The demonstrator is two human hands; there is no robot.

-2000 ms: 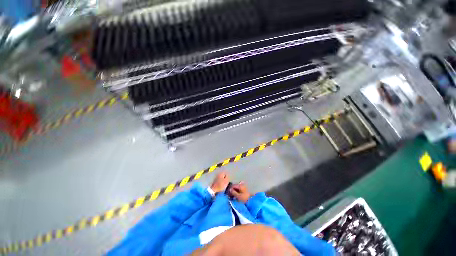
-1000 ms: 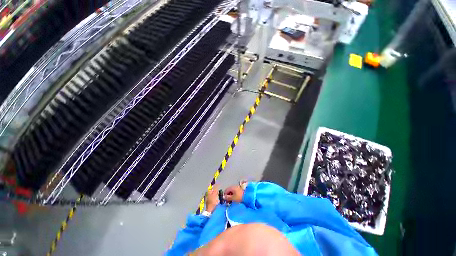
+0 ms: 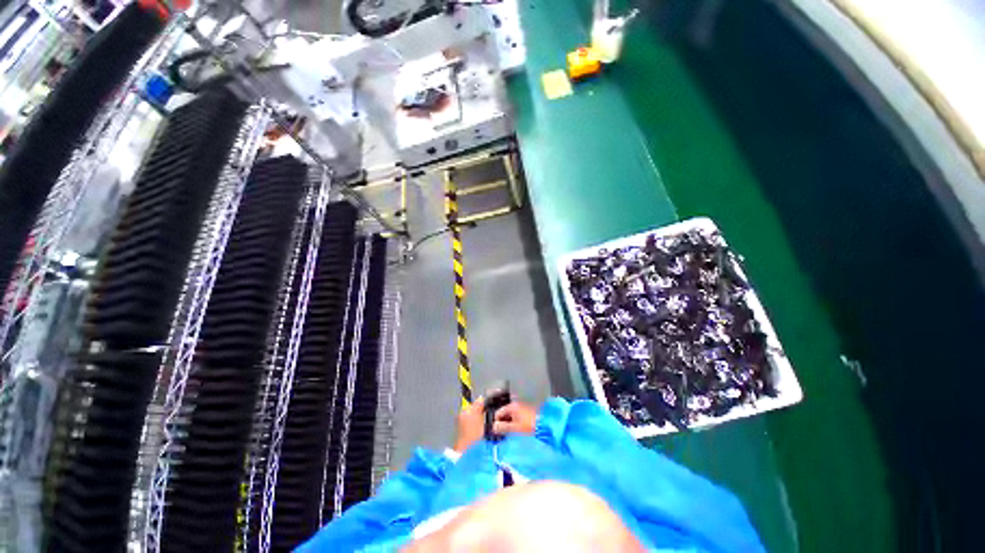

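Observation:
My left hand [image 3: 470, 426] and my right hand [image 3: 517, 418] are close together in front of my blue smock, at the bottom middle of the view. Between their fingers is a small dark component [image 3: 496, 407]. Both hands are small in the view, and their fingers partly hide the component. On my right, a white shallow bin [image 3: 787, 373] full of small black-and-silver components [image 3: 675, 324] sits on the green bench [image 3: 594, 173]. Neither hand touches the bin.
Wire racks [image 3: 205, 281] with rows of dark upright plates stand on my left. Yellow-black tape [image 3: 459, 292] runs along the grey floor. A white machine [image 3: 448, 113] stands ahead. An orange-yellow item [image 3: 583, 64] and a yellow card [image 3: 556, 84] lie on the bench's far end.
The view has turned to the right, so the racks now stand on my left and the bin shows further inward. My hands remain together at my front with the dark component.

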